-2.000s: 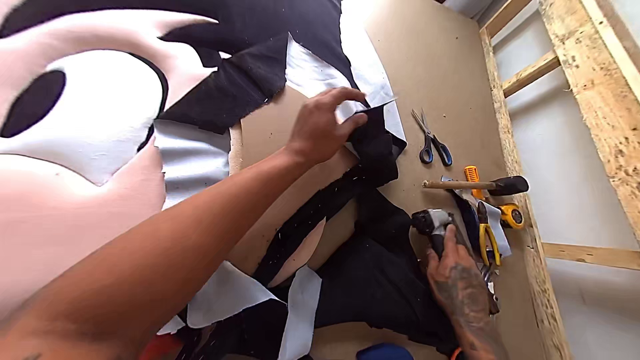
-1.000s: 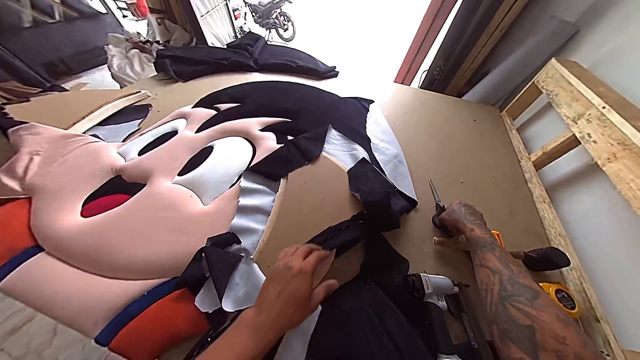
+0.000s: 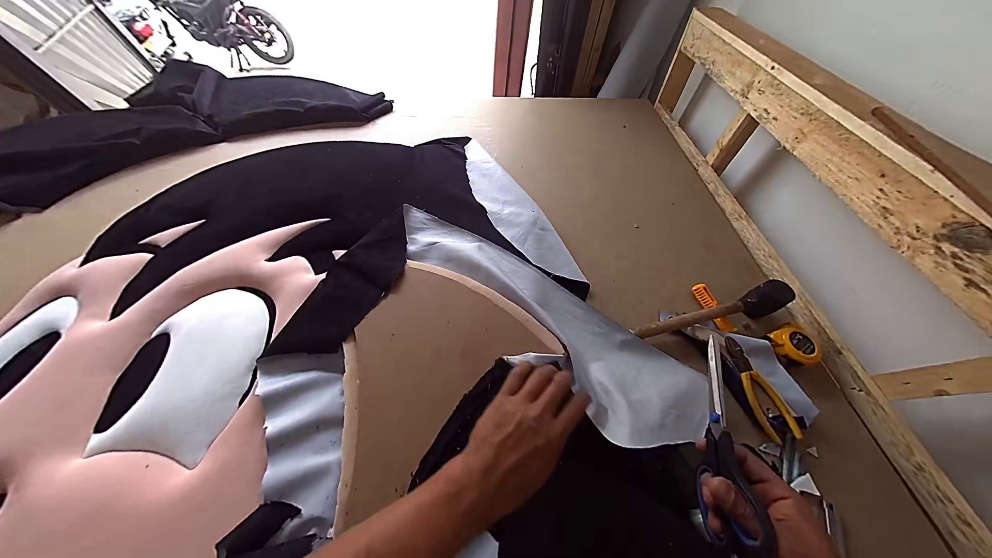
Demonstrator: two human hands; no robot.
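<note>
My left hand [image 3: 527, 434] is on the black fabric [image 3: 604, 496], its fingers bent over the edge where a grey-white fabric backing [image 3: 535, 302] is folded back. Near the lower right, my right hand [image 3: 759, 496] holds scissors [image 3: 722, 449] by the handles, blades pointing up and looking closed. A padded cartoon face panel [image 3: 225, 480] in pink, white and black lies at the left. Its black hair part [image 3: 310, 182] curves across the top. Between the face and the backing, a brown board [image 3: 434, 341] shows.
Right of the scissors lie a mallet [image 3: 766, 297], an orange utility knife [image 3: 709, 302], yellow-handled pliers [image 3: 767, 403] and a tape measure [image 3: 794, 343]. A wooden frame [image 3: 837, 163] runs along the table's right edge. More black fabric [image 3: 287, 101] lies at the back.
My right hand has let go of the dark-and-silver tool it touched and has taken up the scissors from the table. The grey-white backing near my left hand is now turned up.
</note>
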